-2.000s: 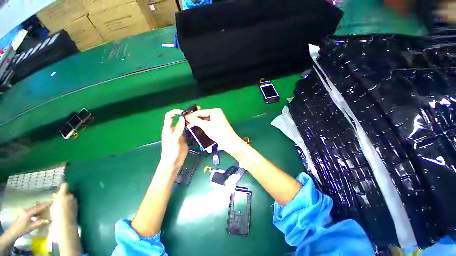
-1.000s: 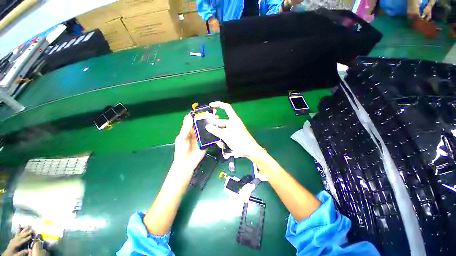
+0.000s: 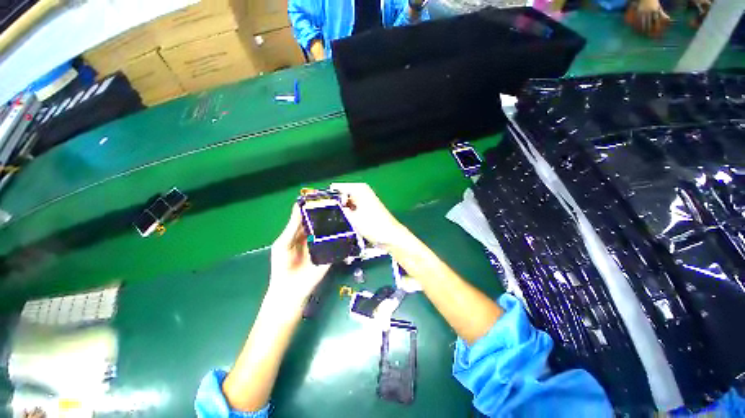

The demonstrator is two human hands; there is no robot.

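A black phone housing [image 3: 333,251] with a display module [image 3: 328,220] at its upper part is held up in front of me, screen facing me. An orange tail shows at its top edge. My left hand [image 3: 292,260] holds it from the left side and below. My right hand [image 3: 365,214] grips its upper right side; some fingertips are hidden behind it. Below on the green mat lie a loose display module [image 3: 363,304] with an orange tail and a flat black frame with openings [image 3: 398,363].
Glossy black blister trays [image 3: 572,245] are stacked at right with a whitish liner. A large black box [image 3: 441,77] stands at the back. Display modules lie on the strip at left [image 3: 161,212] and right [image 3: 467,159]. A parts sheet [image 3: 69,326] is at left. A person stands beyond.
The housing has been lowered slightly and tilted so its lower black end shows. My right fingers have moved from the screen face to the right edge. The view has shifted.
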